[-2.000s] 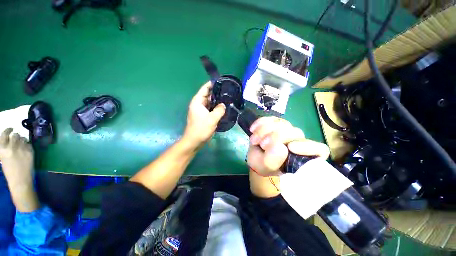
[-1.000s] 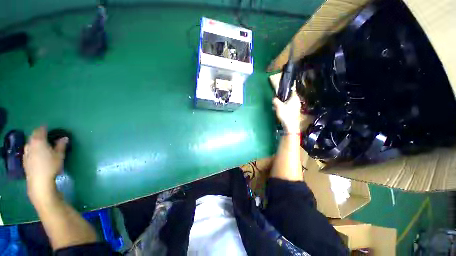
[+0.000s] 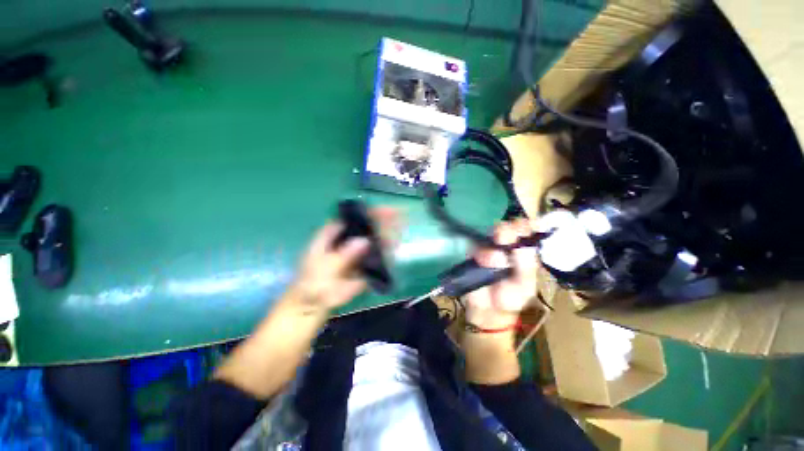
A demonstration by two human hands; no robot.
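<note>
My left hand (image 3: 331, 269) is blurred and holds a black oval housing (image 3: 363, 247) above the bench's front edge. My right hand (image 3: 504, 286) is around a black electric screwdriver (image 3: 472, 278), its thin bit pointing down and left. The bit does not touch the housing. A white wrap (image 3: 569, 245) shows just right of my right hand. A black curved band or cable (image 3: 458, 227) runs from near the feeder to my right hand; I cannot tell which it is. Black curved bands (image 3: 495, 151) lie beside the blue-and-white screw feeder (image 3: 417, 119).
A large open carton (image 3: 732, 319) of black parts stands at the right. Small cartons (image 3: 608, 388) are below the bench edge. Black housings (image 3: 53, 247) lie on the green bench (image 3: 220, 176) at the left, with more black parts (image 3: 159, 51) at the back. A cable hangs near the carton.
My left hand has moved from the far left to the centre with a housing. My right hand has come down from the carton's edge and now holds the screwdriver. Curved bands now show beside the feeder.
</note>
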